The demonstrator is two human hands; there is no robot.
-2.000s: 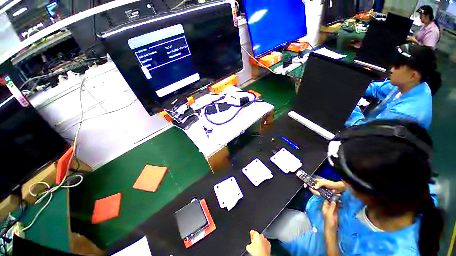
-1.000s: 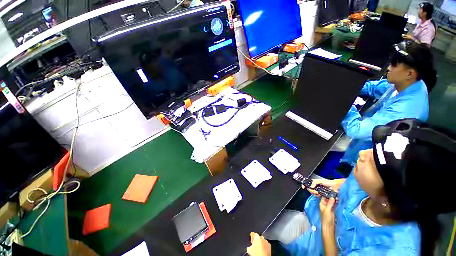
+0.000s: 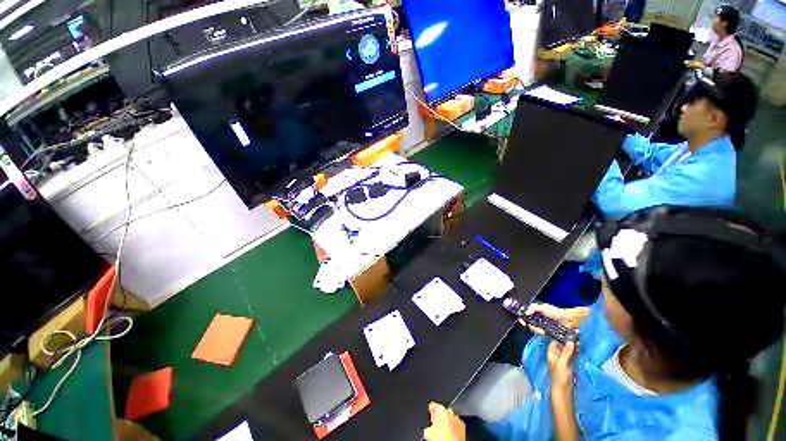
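A dark flat unit [image 3: 326, 389] lies on a red pad [image 3: 358, 383] on the black bench. Three white flat plates with dark corner spots, the nearest one here [image 3: 389, 338], lie in a row to its upper right. A bare hand, by its place my right hand [image 3: 444, 424], is at the bench edge, cut off by the bottom of the picture. Its fingers look curled, but its grip is hidden. My left hand is out of the picture.
A person in blue [image 3: 629, 379] at right holds a black remote [image 3: 539, 322]. Another person sits beyond. A TV [image 3: 293, 103] stands behind a white table [image 3: 379, 232] with cables. Orange-red pads [image 3: 223, 338] and a blue pen [image 3: 491, 247] lie around.
The TV menu window has gone and a round icon shows at its upper right. The person with the remote raised their head, then lowered it somewhat. The view has shifted slightly.
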